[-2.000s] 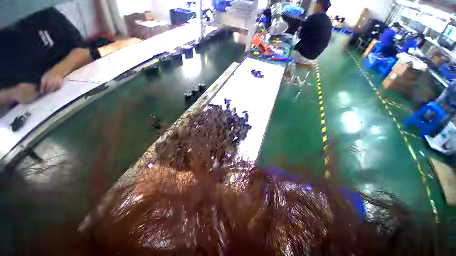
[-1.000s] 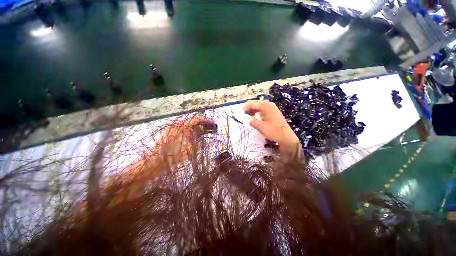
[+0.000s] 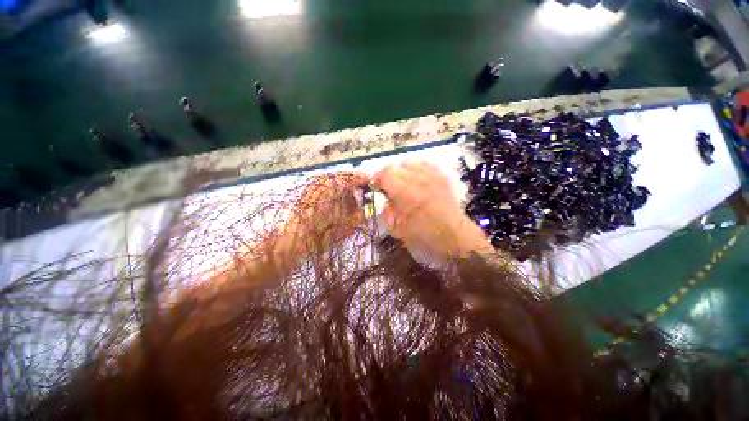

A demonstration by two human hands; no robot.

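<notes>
My left hand (image 3: 324, 205) and my right hand (image 3: 423, 205) meet over the white tabletop (image 3: 238, 218). Their fingertips close together around a small dark piece (image 3: 369, 200) with a pale or yellowish part by it. The fingers hide most of it. A black piece (image 3: 389, 244) lies just below my right hand, partly behind hair. The wide heap of glossy black parts (image 3: 554, 181) lies right of my right hand. Strands of hair cross my left hand and forearm.
The green conveyor belt (image 3: 369, 62) runs behind the pale speckled rail (image 3: 328, 148). Several upright dark units (image 3: 264, 102) stand on it at left, another (image 3: 490, 76) at right. A small black cluster (image 3: 705, 147) lies at the table's far right. Hair covers the lower view.
My right hand has moved left and met my left hand; the fingertips were apart a second ago. The view has shifted, and the heap shows more fully.
</notes>
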